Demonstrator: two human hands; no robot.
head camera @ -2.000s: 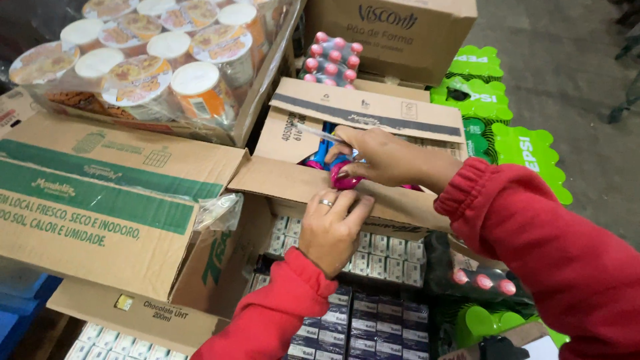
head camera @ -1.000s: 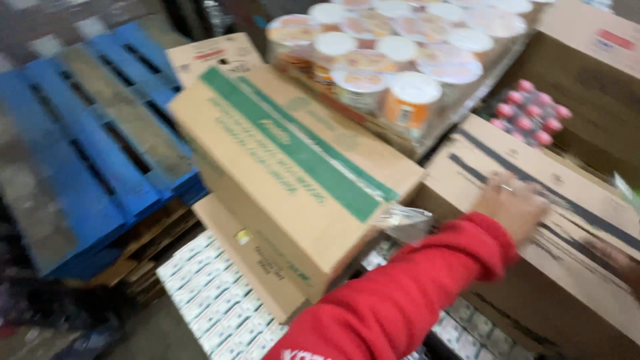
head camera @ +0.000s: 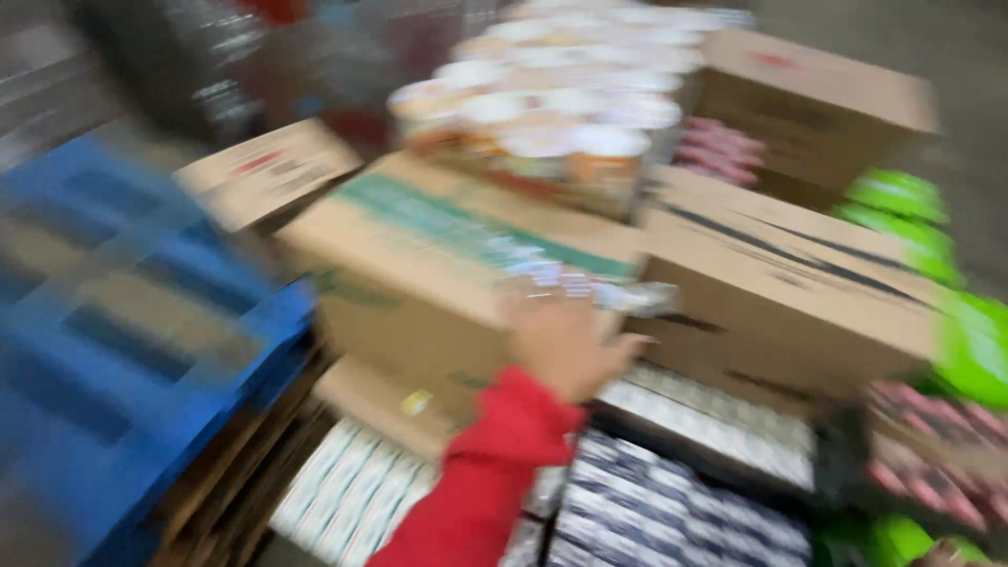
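My left hand (head camera: 563,339), in a red sleeve, reaches over the near right corner of a cardboard box with a green stripe (head camera: 394,244). Its thumb is spread to the right; blur hides whether its fingers grip the crinkled clear plastic (head camera: 646,299) at that corner. To the right stands a cardboard box with dark tape-like stripes (head camera: 787,323), its top flaps down. What seems a sliver of my right hand (head camera: 949,554) shows at the bottom right edge; what it touches is hidden.
Blue pallets (head camera: 197,370) stand at the left. Behind the boxes are lidded cups (head camera: 551,102), pink-capped bottles (head camera: 718,150) and another cardboard box (head camera: 811,118). Small cartons (head camera: 677,504) lie in front. Bright green packs (head camera: 976,339) are at the right.
My left hand has moved from the dark-striped box to the green-striped one. That dark-striped box, open with both hands at it two seconds ago, now has its flaps down. The view has swung left.
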